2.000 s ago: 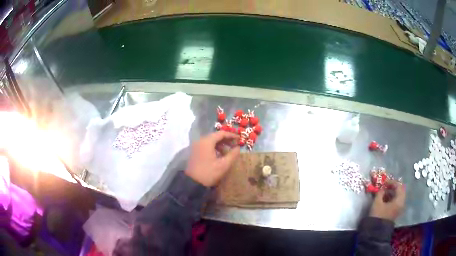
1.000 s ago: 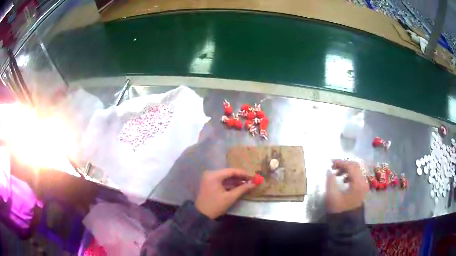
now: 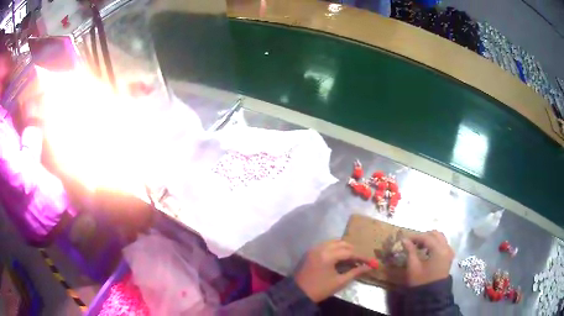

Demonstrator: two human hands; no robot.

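My left hand point(image 3: 329, 269) holds a small red figure point(image 3: 372, 263) between thumb and fingertips over the lower part of the tan-brown pad point(image 3: 363, 232). My right hand point(image 3: 429, 256) is over the pad's right side, fingertips pinched near the dark stain; whether they hold a small piece cannot be told. The right hand hides part of the pad. A loose cluster of red figures point(image 3: 381, 188) lies beyond the pad. Another cluster point(image 3: 502, 287) lies at the right, beside a small pile of white-and-pink pieces point(image 3: 474, 274).
A white sheet point(image 3: 272, 213) with speckled pieces point(image 3: 252, 168) lies left. A translucent bottle point(image 3: 488, 223), a lone red figure point(image 3: 508, 247) and white discs point(image 3: 550, 278) lie right. A green belt point(image 3: 383, 86) runs behind. A person's sleeve point(image 3: 34, 191) shows beside the glare.
The view has swung left. My right hand has moved from the right-hand cluster to the pad. My left hand has moved from the far cluster to the pad with a red figure.
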